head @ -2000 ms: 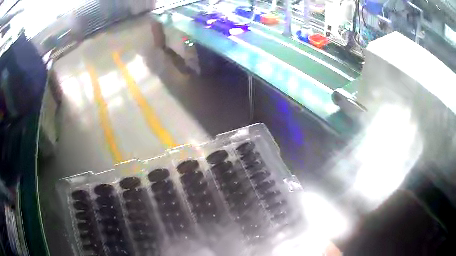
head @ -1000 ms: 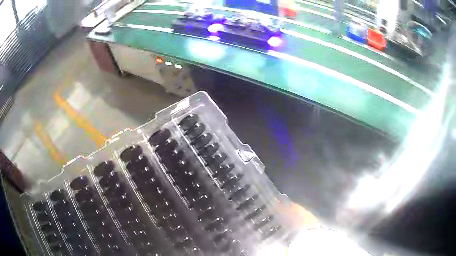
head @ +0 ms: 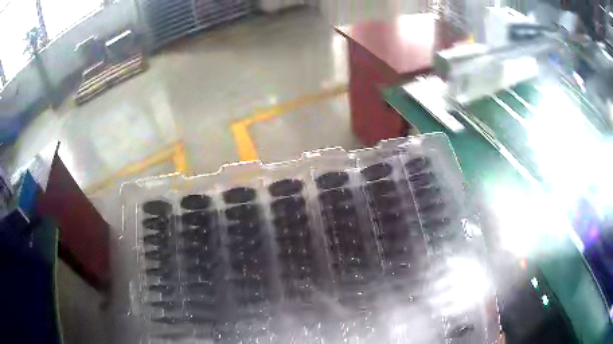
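A large clear blister tray (head: 302, 164) fills the lower middle of the head view. Rows of dark round parts (head: 285, 188) stand packed in it, and glare and blur cover its near part. Only a small, blurred sliver of my right hand (head: 496, 321) shows at the tray's right edge, holding the tray there. Most of that hand is hidden or cut off. My left hand is not in view.
A green-topped bench (head: 494, 144) with white strips runs along the right under strong glare. A red-brown desk (head: 376, 80) stands behind its far end. Another red-brown panel (head: 74, 222) is at left. Yellow lines (head: 243, 141) mark the floor; stacked boards (head: 111, 77) lie far left.
The view has moved along and turned past the green bench, whose end and the red-brown desk now show. The tray has stayed in front of me and now looks more level.
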